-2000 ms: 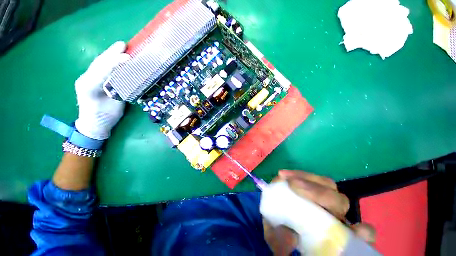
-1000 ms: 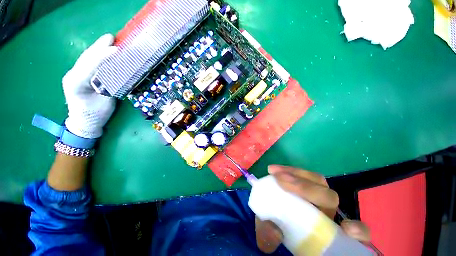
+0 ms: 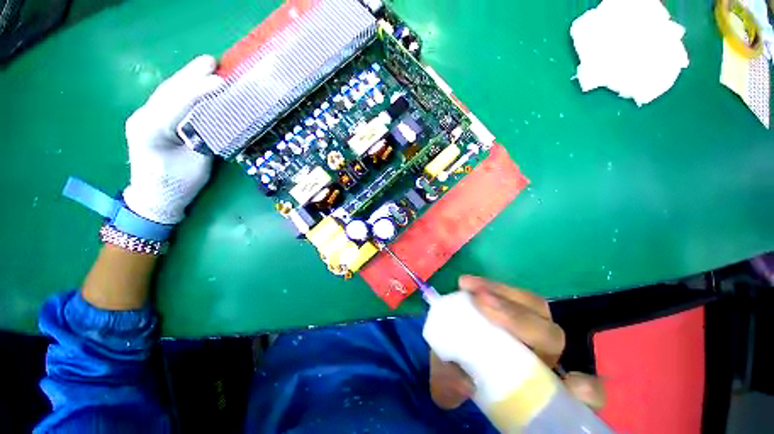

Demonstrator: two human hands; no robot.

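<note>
The green circuit board (image 3: 339, 157) lies on a red foam pad (image 3: 462, 222), turned at an angle. Its silver finned heat sink (image 3: 280, 80) runs along the upper left edge. My left hand (image 3: 170, 140), in a white knit glove, holds the heat sink's lower left end. My bare right hand (image 3: 518, 326) is closed around a large white syringe (image 3: 479, 343) with a yellowish band. Its thin needle (image 3: 403, 267) with a purple hub points at the board's near corner, its tip beside two round capacitors (image 3: 371, 230) and yellow blocks (image 3: 335, 244). Whether the tip touches is unclear.
The green bench top (image 3: 594, 186) has a curved near edge. A crumpled white wipe (image 3: 628, 49) lies at the upper right, with a yellow tape roll (image 3: 738, 27) beyond it. A red sheet (image 3: 653, 369) in a dark frame is at the lower right. A dark object is at the upper left corner.
Compared with one second ago, the whole view has shifted slightly. The needle tip is now closer to the two round capacitors. Both hands keep their holds.
</note>
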